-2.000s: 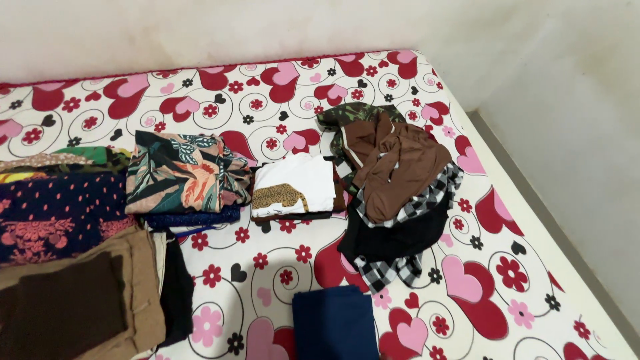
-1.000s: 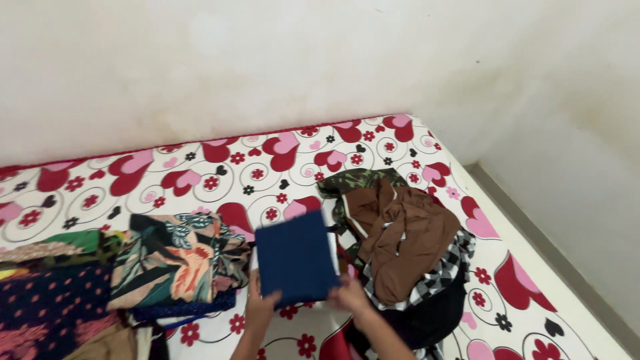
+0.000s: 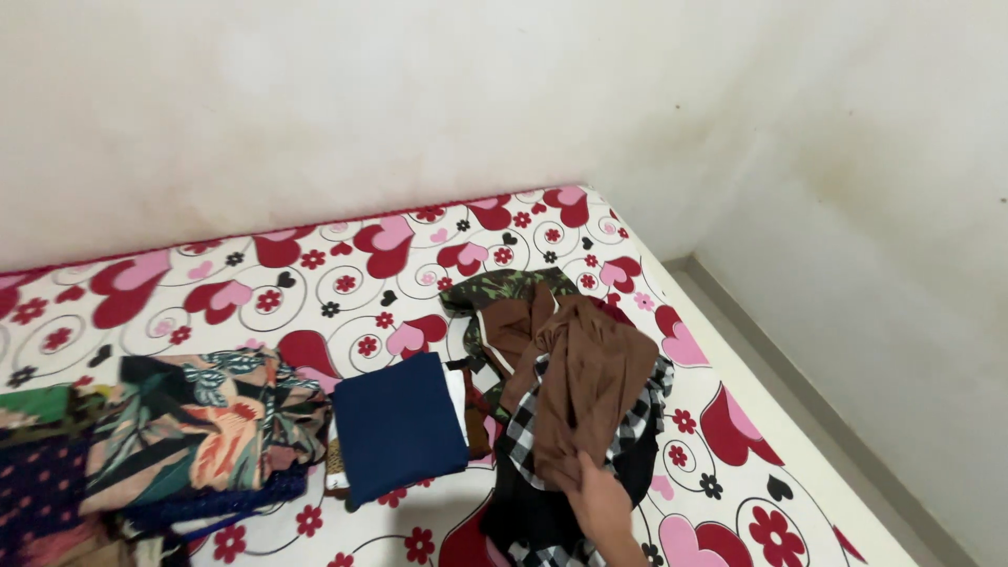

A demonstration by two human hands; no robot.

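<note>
My right hand (image 3: 600, 504) grips the lower end of a brown cloth garment (image 3: 587, 378) on top of a loose heap at the right of the bed. Under and around the brown garment lie a camouflage-patterned cloth (image 3: 512, 287), a black-and-white checked cloth (image 3: 524, 429) and a black cloth (image 3: 524, 504). A folded navy blue cloth (image 3: 402, 429) rests on the small folded stack left of the heap, over a white garment whose edges show. My left hand is out of the frame.
Left of the navy cloth sits a folded leaf-print garment (image 3: 205, 425) on dark blue cloth. More folded clothes, including a dark dotted one (image 3: 39, 488), are at the far left. A heart-print sheet (image 3: 346, 299) covers the bed, which meets the wall (image 3: 315, 118) at the back.
The navy cloth, held in both hands a second ago, now lies released on the small stack. My right hand has moved onto the brown garment; my left hand has left the view.
</note>
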